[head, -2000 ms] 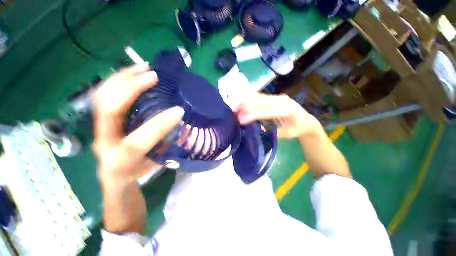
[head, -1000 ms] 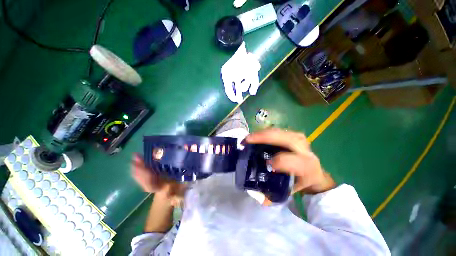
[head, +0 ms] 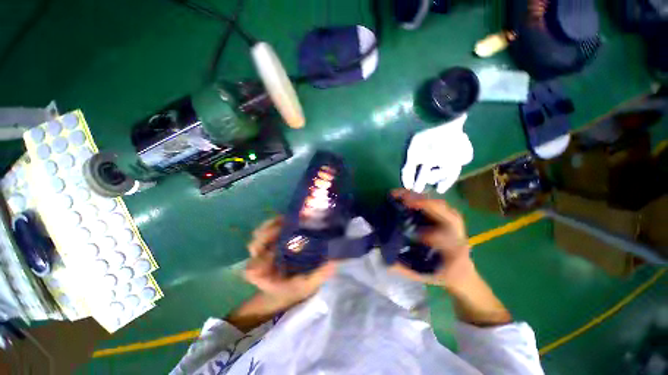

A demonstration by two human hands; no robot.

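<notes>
A dark fan [head: 320,194] is held in front of my chest, its slatted cage seen edge-on with an orange glow through the slats. My left hand [head: 275,264] grips the lower left end of the cage. My right hand [head: 443,238] grips the dark fan base [head: 406,234], to the right of the cage. A dark bracket [head: 351,247] joins cage and base. Both hands are bare and a little blurred.
The bench buffer [head: 220,113] with its off-white wheel [head: 278,84] and controller [head: 245,167] lies ahead-left. A sticker sheet [head: 95,227] is far left. A white glove [head: 438,155], round black part [head: 454,91], pale stick [head: 494,44], base covers [head: 329,55] and another fan [head: 553,36] lie beyond. Boxes are at right.
The fan has gone from raised and face-up to lower, cage edge-on. In the last second the cage has tilted more upright. The view has swung, so the bench things appear further right.
</notes>
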